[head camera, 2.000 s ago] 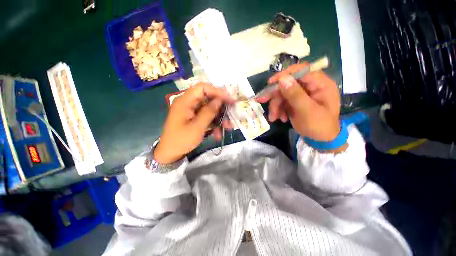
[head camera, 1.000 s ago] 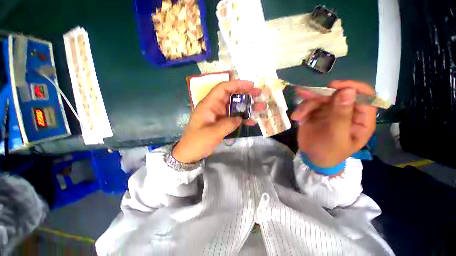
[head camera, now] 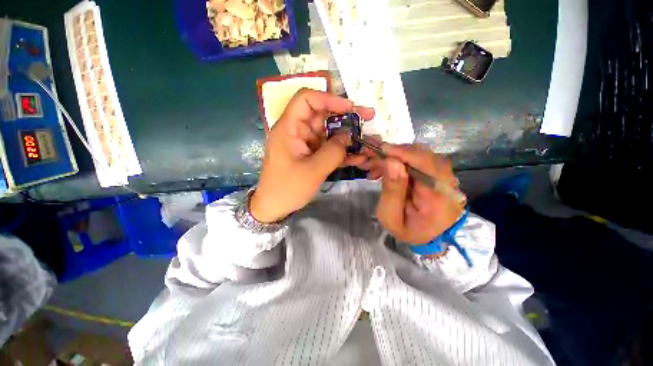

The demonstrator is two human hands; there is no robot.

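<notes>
My left hand (head camera: 304, 146) holds a small black watch case (head camera: 341, 129) with a shiny rim, its open side facing up and the thumb over its lower part. My right hand (head camera: 419, 193) grips tweezers (head camera: 419, 174) like a pen, their tip at the case's right edge. Whether the tip holds a piece cannot be told. The sticker sheet (head camera: 365, 61) lies just beyond the hands. The square pad (head camera: 290, 90) with a red-brown border is partly behind my left hand.
A second case (head camera: 471, 61) lies beside the cream ribbed strip (head camera: 429, 36); another is at the top edge. The blue bin (head camera: 195, 36) holds tan pieces. Another sticker sheet (head camera: 100, 93) and the blue controller (head camera: 54, 146) are left. A white strip (head camera: 568, 71) and black trays (head camera: 623, 107) are right.
The case first shows clearly in my left hand at the middle frame and has since been raised slightly. My right hand has moved left, bringing the tweezers from the sticker sheet to the case.
</notes>
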